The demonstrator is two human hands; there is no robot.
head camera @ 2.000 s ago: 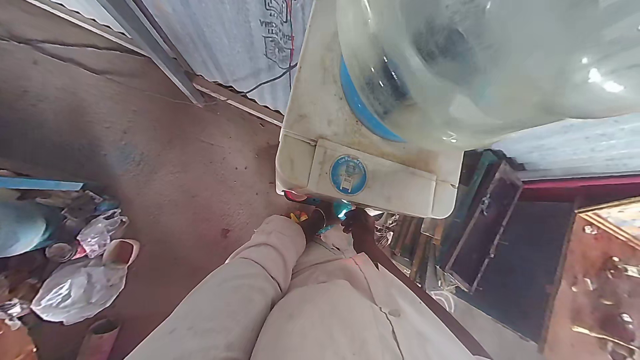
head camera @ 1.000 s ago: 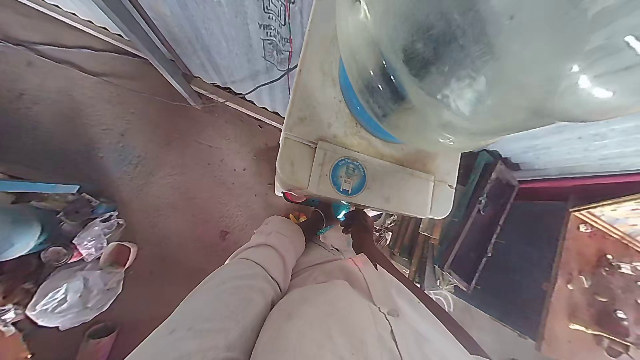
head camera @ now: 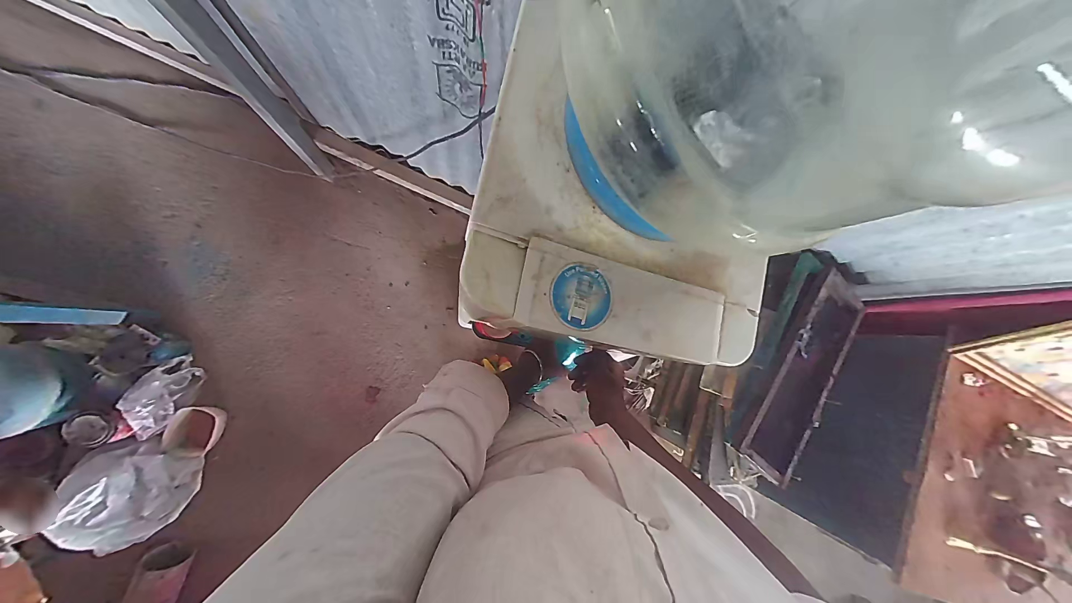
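Observation:
A white water dispenser [head camera: 624, 318] with a large clear bottle [head camera: 779, 109] on top fills the upper middle of the view. Below its front edge, a shiny teal object [head camera: 572, 352] shows between my hands; its kind cannot be made out. My right hand [head camera: 601, 381] is beside it, fingers curled, on the right; whether it grips the object is unclear. My left hand [head camera: 521, 374] appears on the left under the same edge, mostly in shadow, with a thin band near it. What it holds is hidden. A small yellow item [head camera: 496, 363] lies just left of it.
On the left floor are plastic bags [head camera: 126, 490], an open cylinder [head camera: 161, 569] and mixed clutter. At right are a dark open wooden case [head camera: 804, 373], wooden strips [head camera: 674, 394] and a brown surface with small objects [head camera: 988, 486]. Corrugated metal sheets [head camera: 402, 75] and a metal post [head camera: 251, 84] stand behind.

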